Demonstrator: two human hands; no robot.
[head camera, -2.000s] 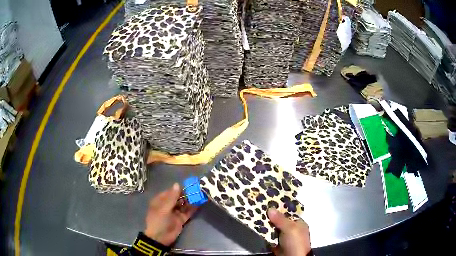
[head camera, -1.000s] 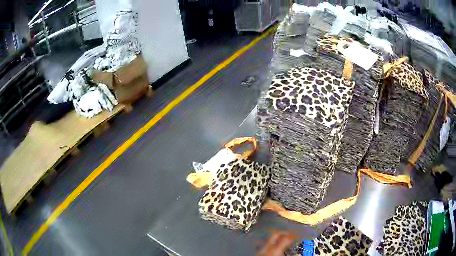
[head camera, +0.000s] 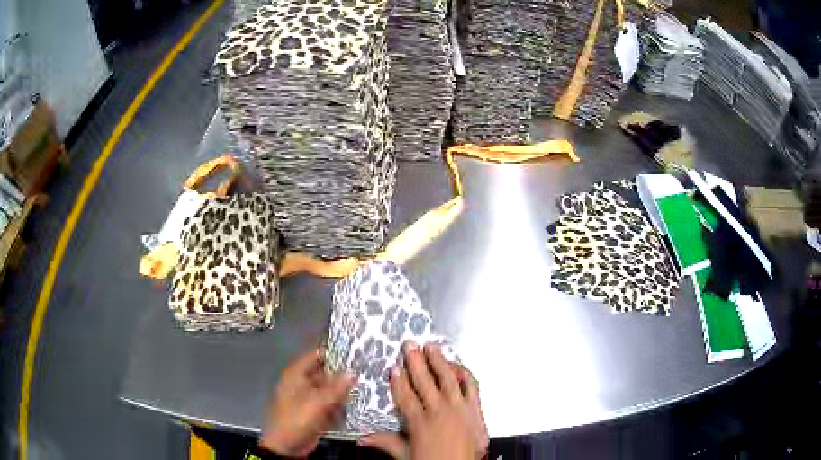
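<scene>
A bundle of cut leopard-print pieces (head camera: 378, 310), pale grey-white side up, lies on the table near its front edge, its layered left edge showing. My left hand (head camera: 308, 402) is at the bundle's lower left edge, thumb and fingertips against it; how firmly it holds is unclear. My right hand (head camera: 438, 400) lies on the bundle's lower right part, fingers spread on top. No blue clip shows now. A small leopard stack (head camera: 225, 260) sits at the left beside an orange loop. An orange strip (head camera: 423, 232) runs behind the bundle.
Tall leopard stacks (head camera: 315, 153) stand behind the hands. Loose leopard pieces (head camera: 612, 247) lie at the right, beside green-and-white cards (head camera: 686, 235) with black scraps (head camera: 727, 256) over them. Pale stacks (head camera: 671, 58) are at the back right. A yellow floor line (head camera: 85, 193) runs along the left.
The view turned left, then came back. The bundle shows its pale side instead of tan and lies further left. The blue clip is gone from sight. My right hand has moved onto the bundle.
</scene>
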